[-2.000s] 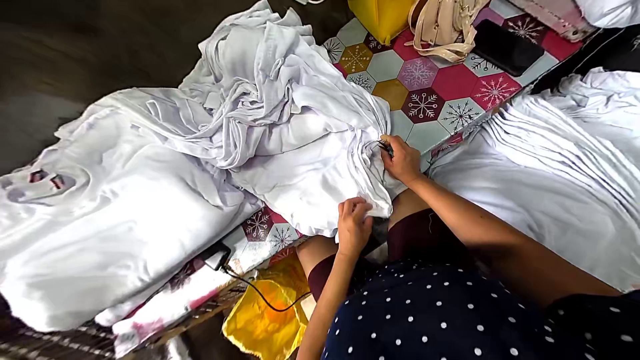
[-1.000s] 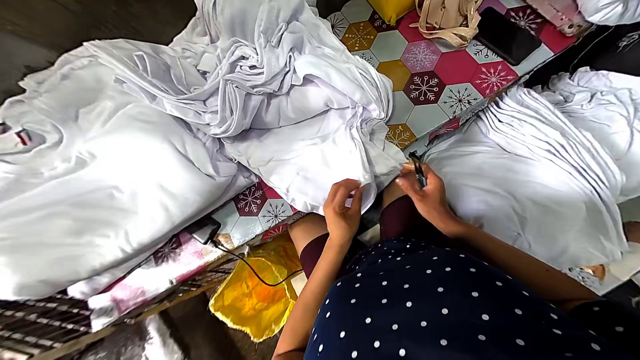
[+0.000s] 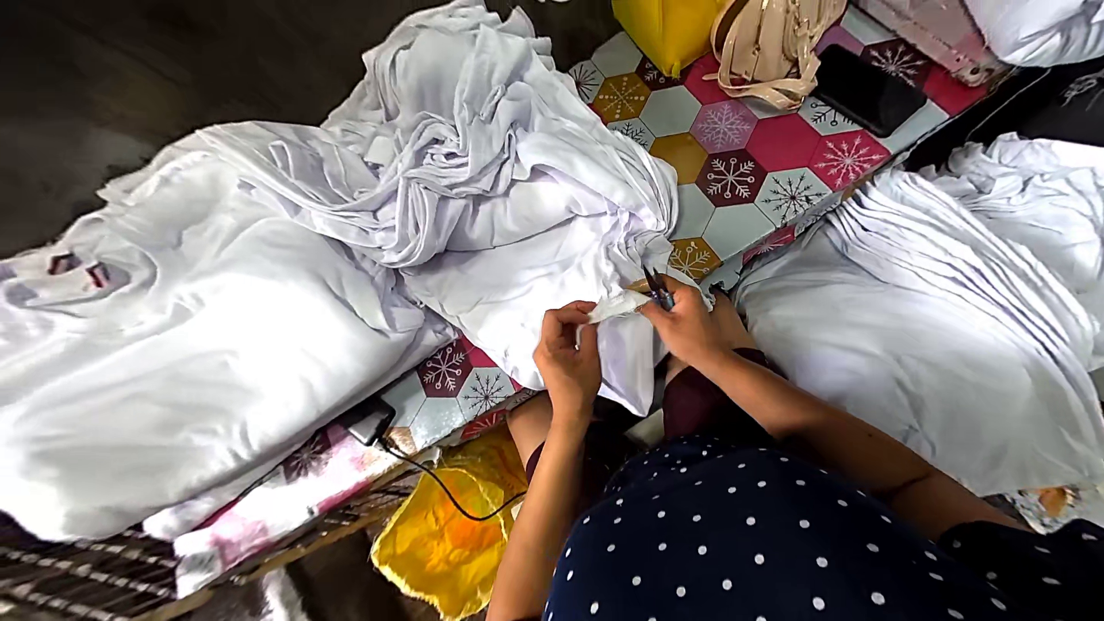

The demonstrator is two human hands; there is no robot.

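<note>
A heap of white fabric garments (image 3: 517, 198) lies in front of me, its near edge hanging by my knees. My left hand (image 3: 569, 349) pinches a strip of the white cloth (image 3: 617, 305) between thumb and fingers. At the strip's other end is my right hand (image 3: 683, 317), which grips the cloth and a small dark thread snipper (image 3: 659, 288) whose blades point up and away from me. To the left, more white garments (image 3: 198, 345) are spread in a thick pile. Another white stack (image 3: 906, 319) lies to my right, its edges layered.
The seat beneath has a cover with hexagons and snowflakes (image 3: 731, 177). A black phone (image 3: 867, 90), beige straps (image 3: 766, 52) and a yellow bag (image 3: 664, 30) lie at the back. A black adapter with a cable (image 3: 371, 419) sits at the near edge, above a yellow sack (image 3: 444, 535).
A second ago my hands were apart, the snipper in my right hand off the cloth. Now both hands are closer together, with a cloth strip stretched between them.
</note>
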